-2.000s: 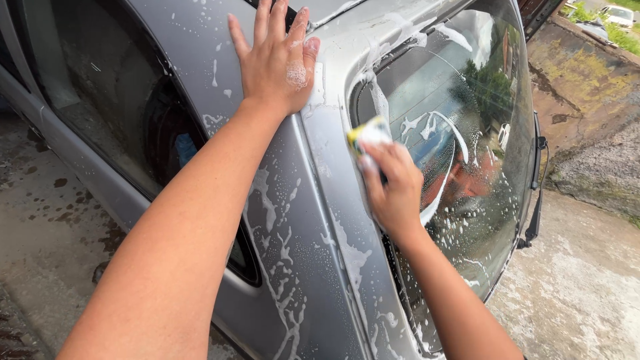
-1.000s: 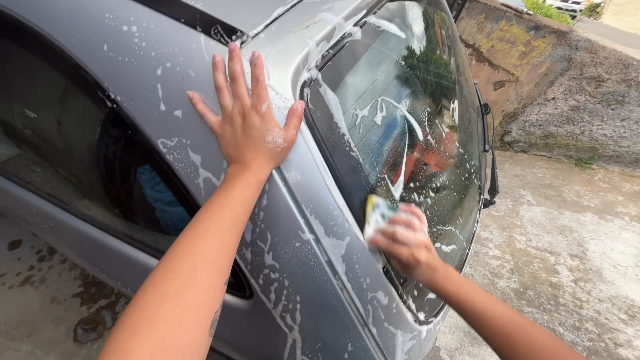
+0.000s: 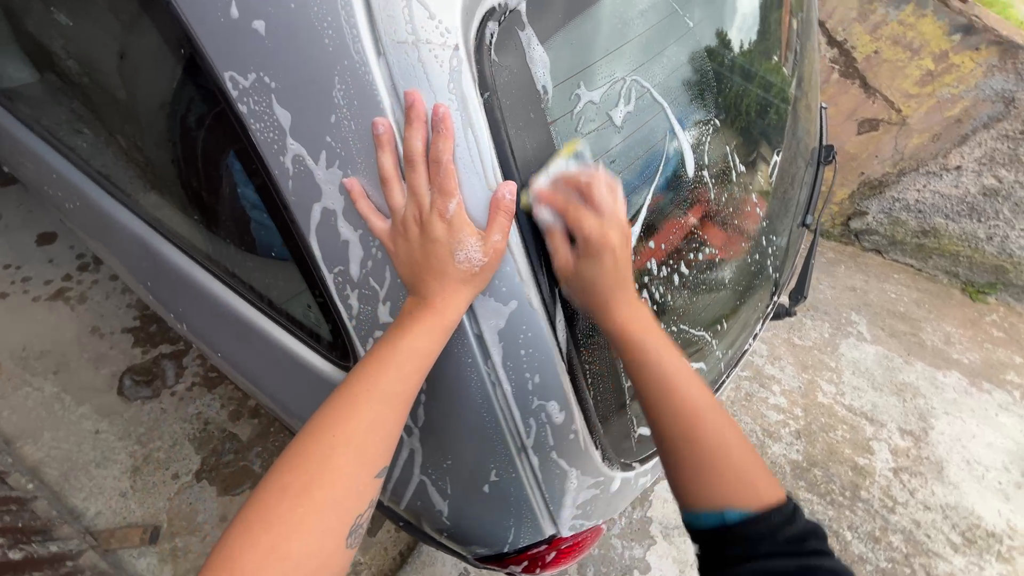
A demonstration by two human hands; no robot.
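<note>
My left hand (image 3: 436, 220) lies flat with its fingers spread on the soapy grey rear pillar of a car (image 3: 512, 352), and a patch of foam clings to its back. Gripped in my right hand (image 3: 588, 232) is a sponge (image 3: 560, 172), blurred, with yellow at its edges and white foam over it. The sponge is at the left edge of the rear window (image 3: 680, 184), by the black rubber seal. Streaks and drops of suds mark the glass and the paint.
A rear wiper (image 3: 808, 232) stands out at the window's far right edge. The side window (image 3: 160, 160) is at the left, and a red tail light (image 3: 552, 552) sits below. Wet concrete ground (image 3: 896, 400) surrounds the car, with a rough wall (image 3: 936, 120) at the upper right.
My right hand with the sponge has moved up along the window's left edge since one second ago. My left hand has moved lower on the pillar than two seconds ago, still spread.
</note>
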